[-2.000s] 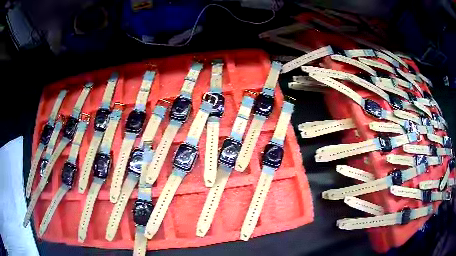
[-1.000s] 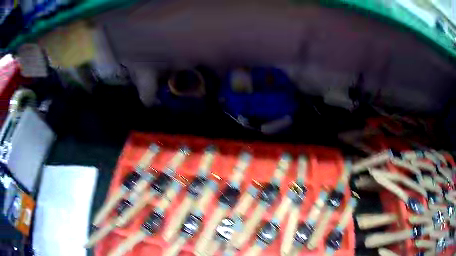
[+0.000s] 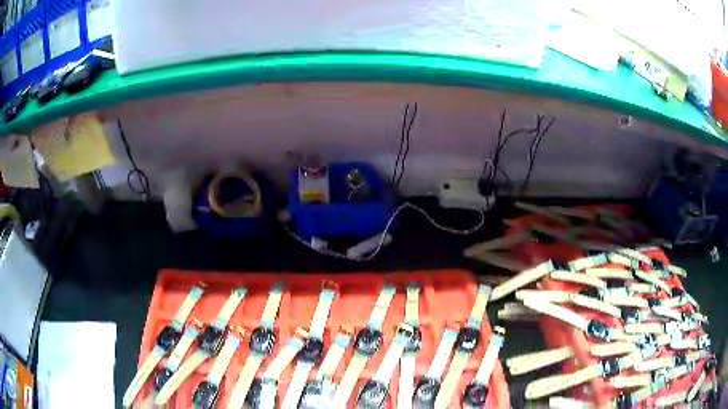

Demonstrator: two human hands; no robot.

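A red-orange watch tray [image 3: 447, 281] lies nearest in front of me, cut off by the lower edge. Several wristwatches [image 3: 261, 339] with dark faces and cream straps lie slanted on it in rows, buckle ends towards the back. A second red-orange tray [image 3: 571, 371] at the right is covered with a dense pile of similar watches [image 3: 597, 329], their straps sticking out over its left side. Neither of my hands is in the picture.
A green shelf edge [image 3: 335, 65] crosses the top, bearing a whitish slab [image 3: 319, 32]. Behind the trays are blue bins [image 3: 339, 217], a tape roll [image 3: 234, 194], a white adapter [image 3: 463, 192] and a thin white cord. A paper sheet [image 3: 77, 363] lies left. More straps lie at the back right.
The view has tilted up from the trays to the back wall and shelf, so the trays now sit lower in the picture. The watches show no clear change.
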